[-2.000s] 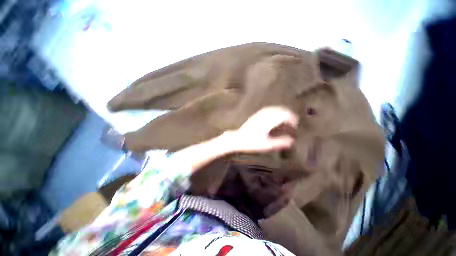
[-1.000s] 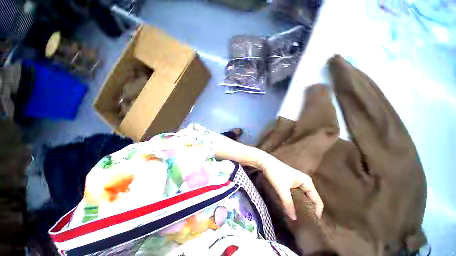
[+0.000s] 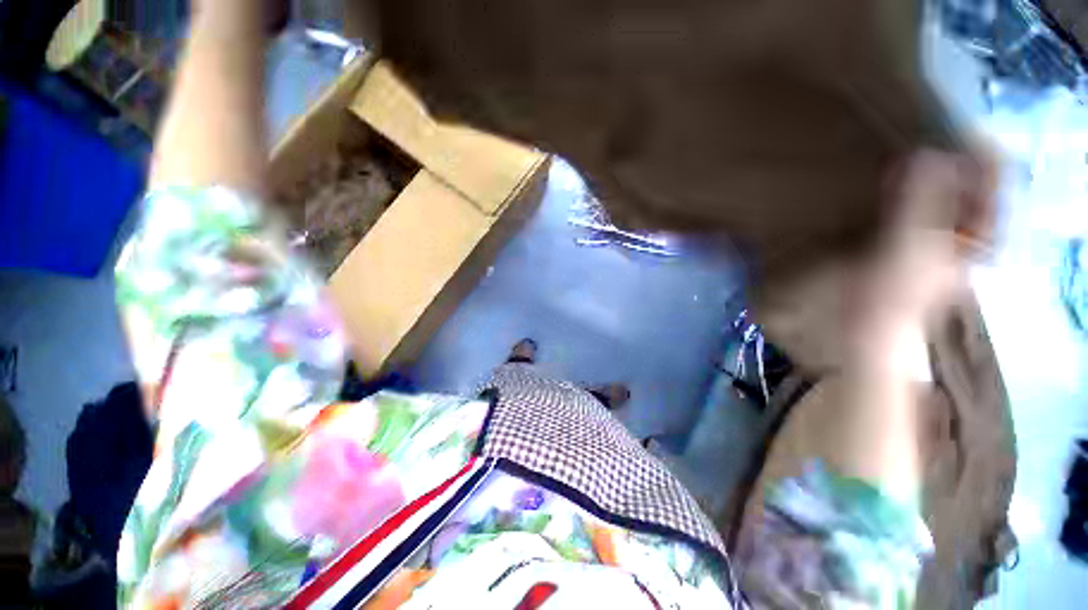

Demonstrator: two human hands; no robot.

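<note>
A brown jacket (image 3: 692, 107) is held up across the top of the view, dark and blurred, with its upper part cut off. My right hand (image 3: 943, 215) is blurred at the jacket's right lower edge, with its fingers closed on the cloth. My left forearm reaches up at the upper left; the left hand is beyond the top edge. More brown jacket cloth (image 3: 984, 417) lies at the right, on the white table (image 3: 1050, 334), partly behind my right forearm.
An open cardboard box (image 3: 412, 268) with brown garments inside stands on the grey-blue floor (image 3: 561, 298). A blue bin (image 3: 60, 185) is at the far left, with dark cloth (image 3: 110, 459) below it. Clear plastic (image 3: 620, 232) lies beyond the box. Feet show below.
Brown cloth has risen across the top of the view. My left arm has swung up to the upper left. My right arm has come into view at the right, its hand on the cloth.
</note>
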